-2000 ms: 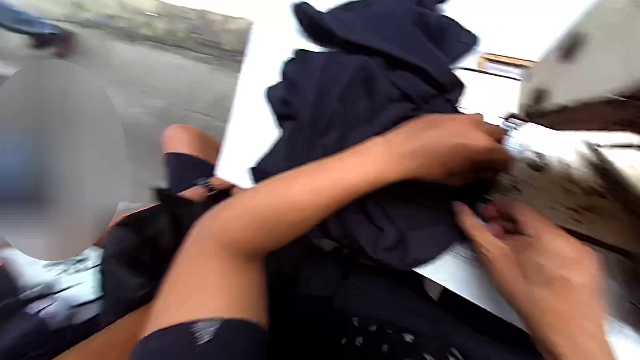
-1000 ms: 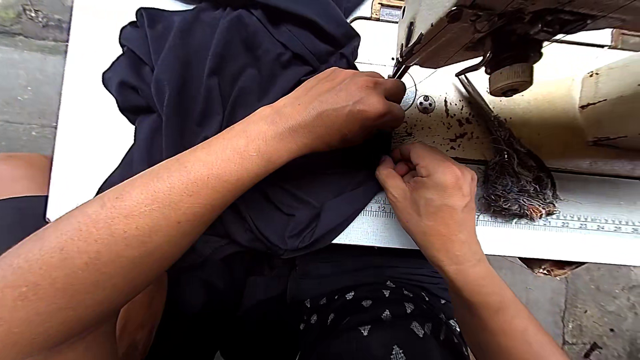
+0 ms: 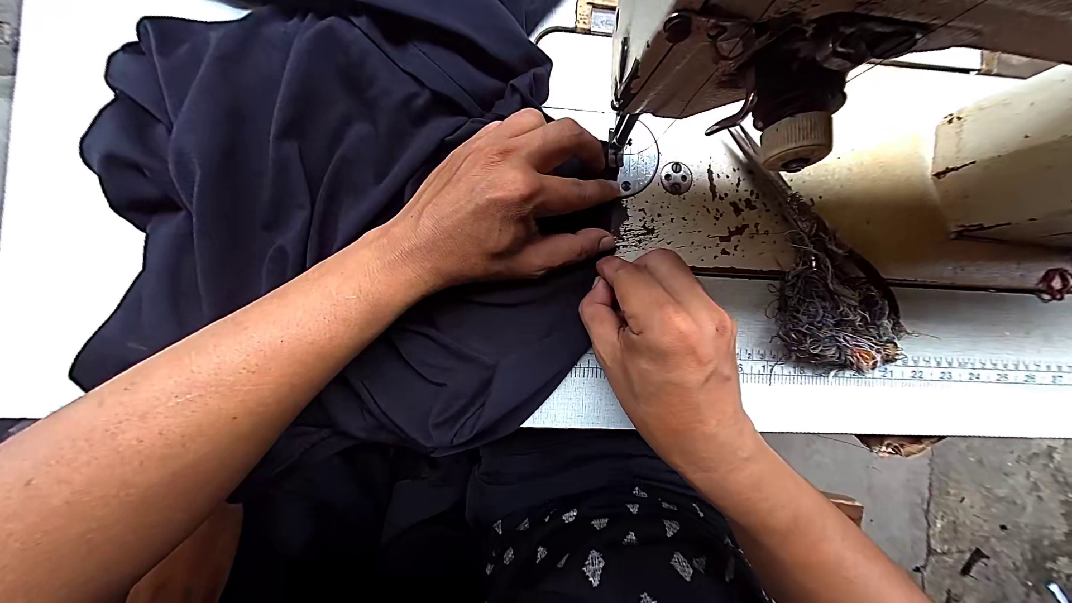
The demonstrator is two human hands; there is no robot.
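Note:
Dark navy fabric point(image 3: 251, 167) lies bunched across the left of the sewing table, its right edge running beside the presser foot point(image 3: 615, 152) of a sewing machine point(image 3: 712, 59). My left hand point(image 3: 511, 193) rests on the fabric with its fingers spread, the index and middle fingertips close to the foot and the round needle plate point(image 3: 640, 163). Just below, my right hand point(image 3: 666, 335) pinches the fabric's edge between thumb and fingers. The needle's tip and the cloth under the foot are hard to make out.
A bundle of thread scraps point(image 3: 829, 310) lies on the machine bed's front edge, right of my right hand. A printed ruler scale point(image 3: 963, 371) runs along the table front. The machine head overhangs the bed, with a ribbed knob point(image 3: 796, 141) below it.
The view has swung and moved closer since the oldest frame. Compared with one second ago, my left hand's fingers are more spread on the fabric; my right hand still pinches its edge.

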